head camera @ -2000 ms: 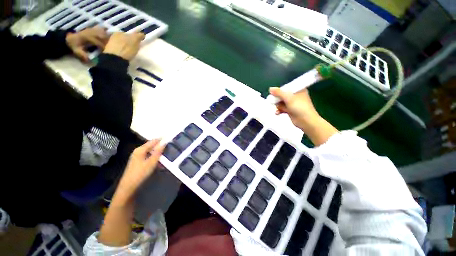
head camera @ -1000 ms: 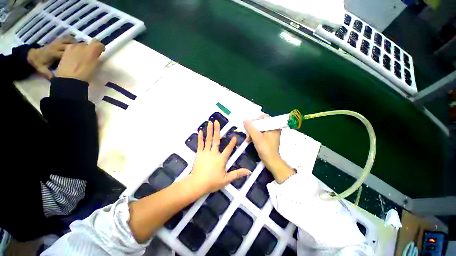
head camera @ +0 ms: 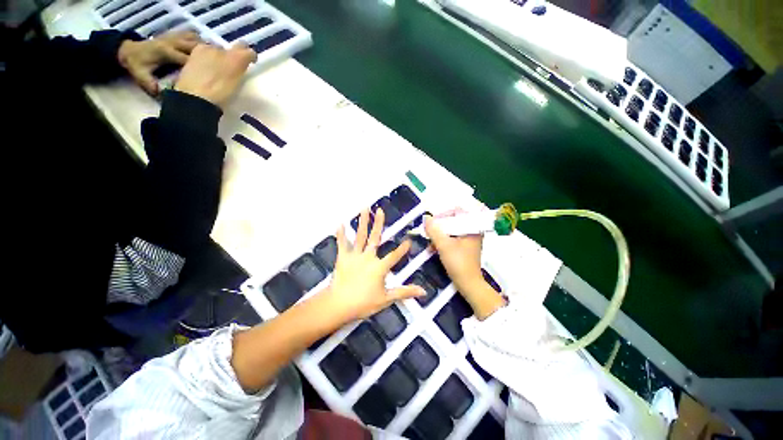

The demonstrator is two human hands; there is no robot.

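Observation:
A white parts tray (head camera: 404,334) lies on the bench in front of me, with black housings (head camera: 417,358) in its pockets, in groups of three. My left hand (head camera: 361,273) is spread flat over the middle of the tray, fingers apart, holding nothing that I can see. My right hand (head camera: 456,248) grips the white dispensing syringe (head camera: 466,223) over the upper row, its tip pointing left towards the housings beside my left fingers. A pale yellow air hose (head camera: 624,258) loops from the syringe's green-wrapped end. The exact tip contact cannot be made out.
A green conveyor belt (head camera: 481,112) runs beyond the bench, with another filled tray (head camera: 657,125) at its far side. A person in dark sleeves (head camera: 185,129) works at upper left at a tray (head camera: 292,45). Two dark strips (head camera: 263,130) and a green tag (head camera: 415,181) lie on the white surface.
Two seconds ago my left hand was at the tray's left edge; now it is spread over the tray. My right hand has brought the syringe down over the housings. The view has shifted.

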